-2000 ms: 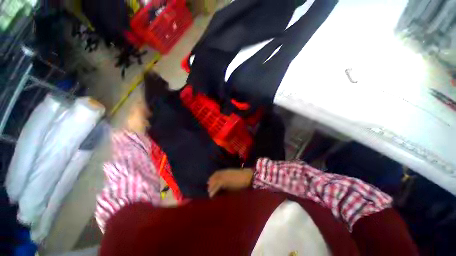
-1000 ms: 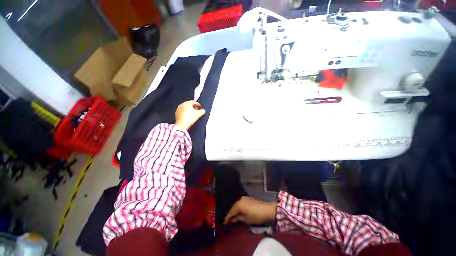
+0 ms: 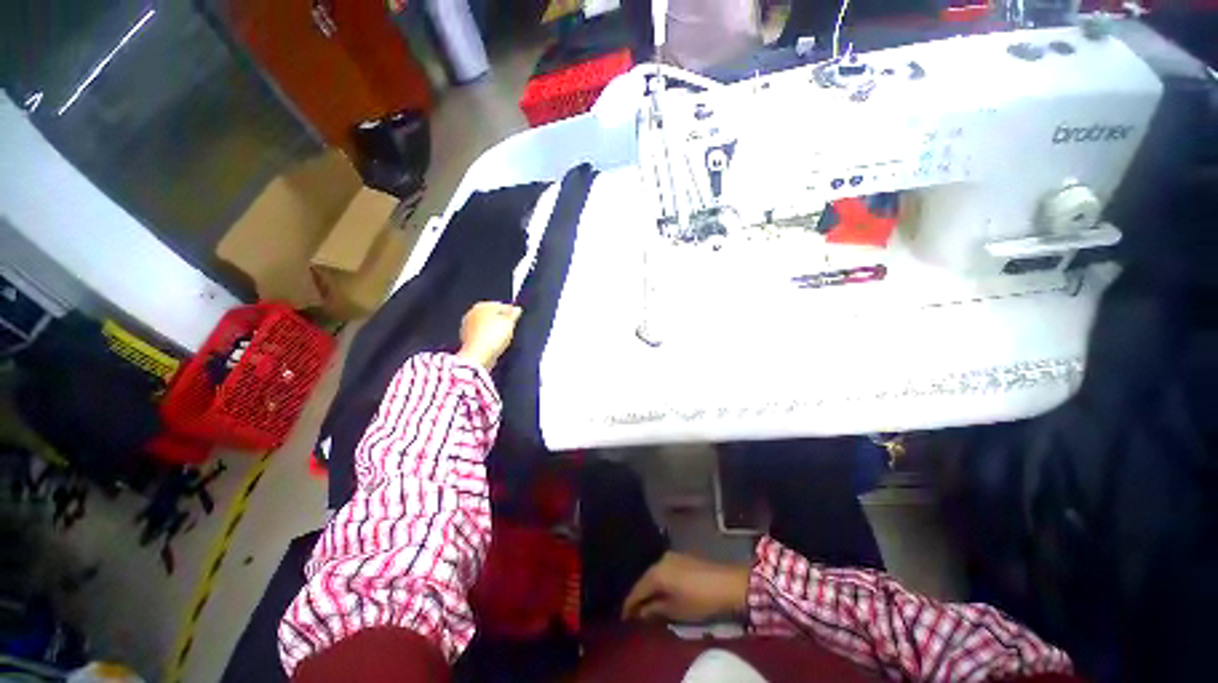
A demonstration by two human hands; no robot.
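My left hand (image 3: pixel 489 331) is closed at the edge of the black garment panels (image 3: pixel 434 287), which drape over the left of the white table; its fingertips seem to grip cloth, but this is unclear. A black strip (image 3: pixel 558 240) lies just right of it along the table. My right hand (image 3: pixel 691 587) is low in front of me, below the table's front edge, its fingers bent at black cloth (image 3: pixel 615 527); whether it grips it is hidden. The white sewing machine (image 3: pixel 908 127) stands at the back right, its needle area (image 3: pixel 701 227) away from both hands.
Dark red thread snips (image 3: pixel 842 276) and a red-orange scrap (image 3: pixel 862 220) lie by the machine arm. A red crate (image 3: pixel 254 376) and a cardboard box (image 3: pixel 314 240) are on the floor at left. A black garment pile (image 3: pixel 1069 507) is at right.
The view has swung from the floor crate back to the table and machine. My left hand went from low at left to the panels on the table. My right hand stays low in front.
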